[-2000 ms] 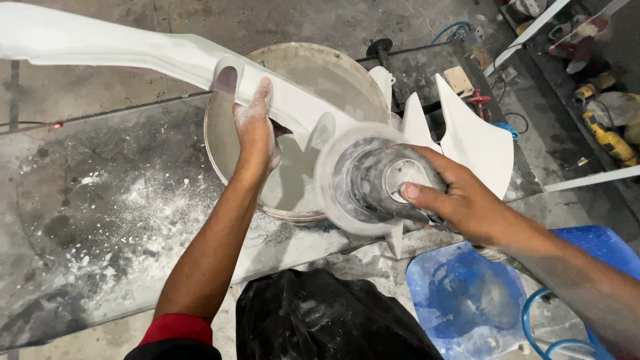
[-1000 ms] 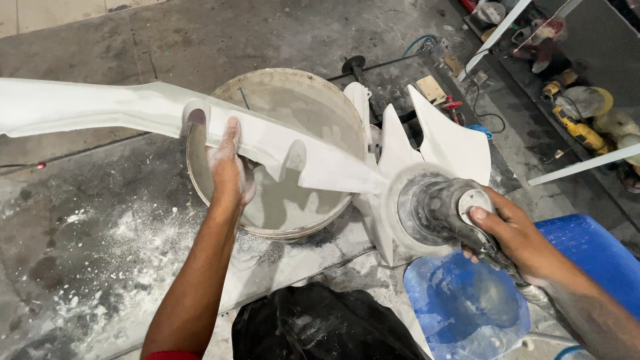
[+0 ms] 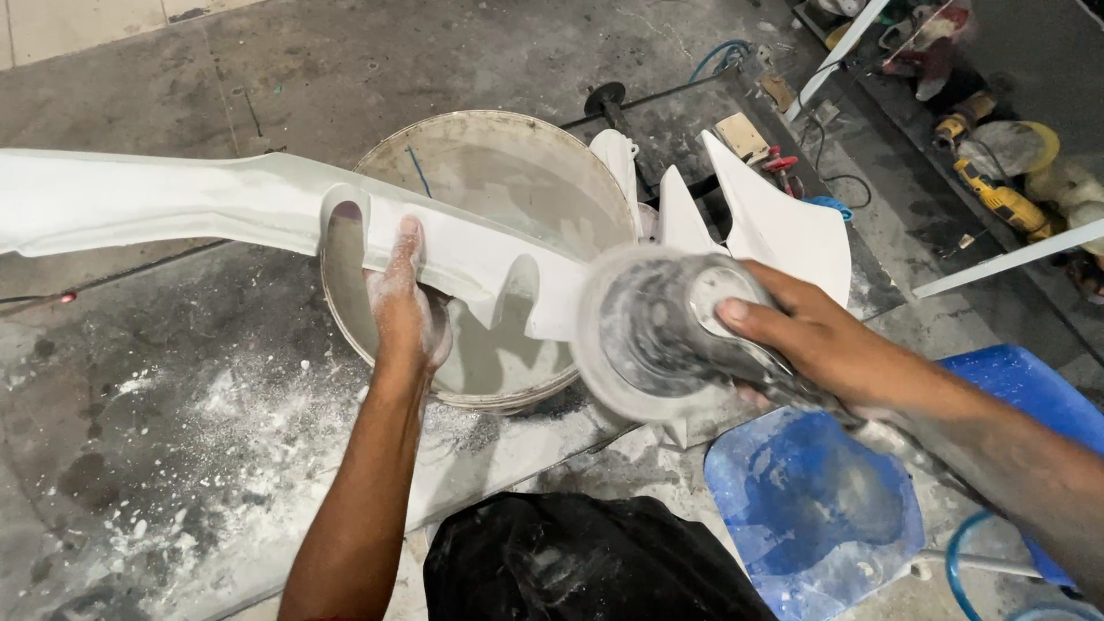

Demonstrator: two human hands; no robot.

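Observation:
A long white moulded panel point(image 3: 233, 203) with curved notches in its lower edge runs from the left edge across a round drum point(image 3: 483, 397). My left hand point(image 3: 405, 302), dusted white, grips it between two notches, thumb on top. My right hand point(image 3: 802, 332) is wrapped around a dusty orbital sander point(image 3: 664, 328), thumb on its round cap. The sander's blurred disc overlaps the panel's right end; whether it touches there is hard to tell. White powder point(image 3: 241, 457) lies on the dark surface point(image 3: 69, 405) to the left.
Right of the drum are pointed white panels point(image 3: 793, 224), a beige block point(image 3: 742, 138) and a red-handled tool point(image 3: 780, 164). Two blue plastic seats point(image 3: 811, 509) point(image 3: 1026, 388) stand lower right, near a blue hose point(image 3: 957, 552). A yellow power tool point(image 3: 1005, 203) lies beyond a white metal bar point(image 3: 1009, 259).
The sander in my right hand went right and down along the panel's end, then moved back left. My left hand keeps its hold near the same notch.

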